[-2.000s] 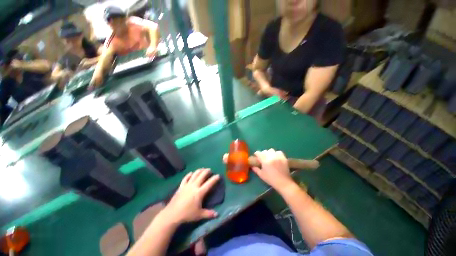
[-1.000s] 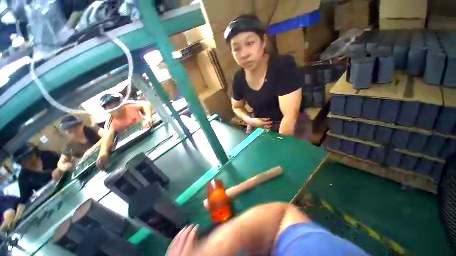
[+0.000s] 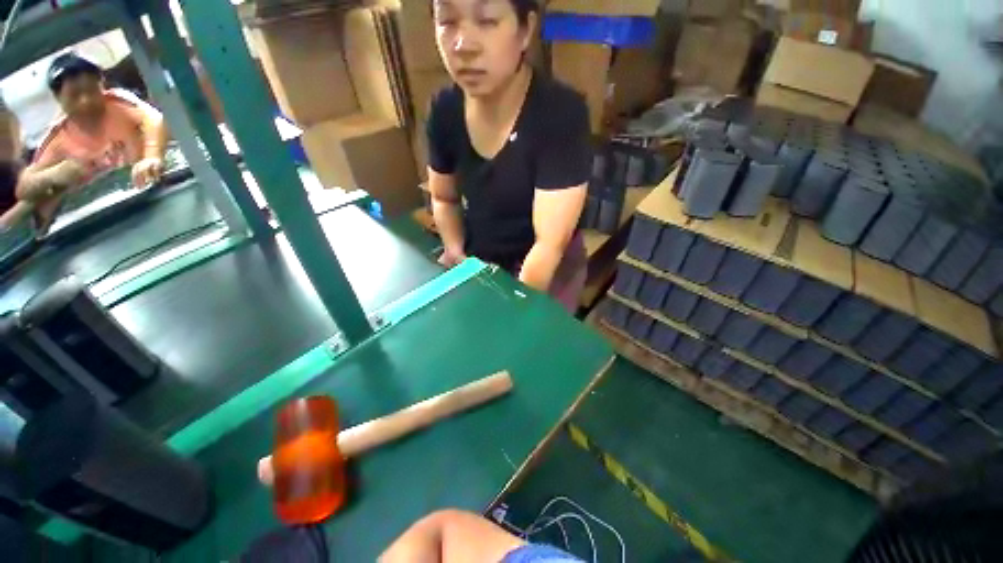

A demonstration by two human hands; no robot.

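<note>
An orange-red mallet [image 3: 309, 460] lies on the green bench [image 3: 473, 330], its pale wooden handle pointing up and right. No hand touches it. A dark column-shaped housing [image 3: 110, 478] stands at the lower left, with more dark housings [image 3: 94, 335] behind it. Part of a dark flat piece [image 3: 286, 545] shows at the bottom edge, below the mallet head. A bare bent arm of mine with a blue sleeve is cut off by the bottom edge, right of that piece. It looks like my right arm. Neither of my hands is in the picture.
A person in black [image 3: 506, 165] stands beyond the bench. A green post [image 3: 275, 187] rises from its far edge. Palletised grey housings [image 3: 748, 286] stand at right, a dark grille [image 3: 935, 528] at lower right. White cords lie below the bench edge. Another person [image 3: 99, 132] works at upper left.
The view has swung right. The mallet, held by my right hand two seconds ago, lies released on the bench. My arm, reaching across a second ago, is now mostly below the picture.
</note>
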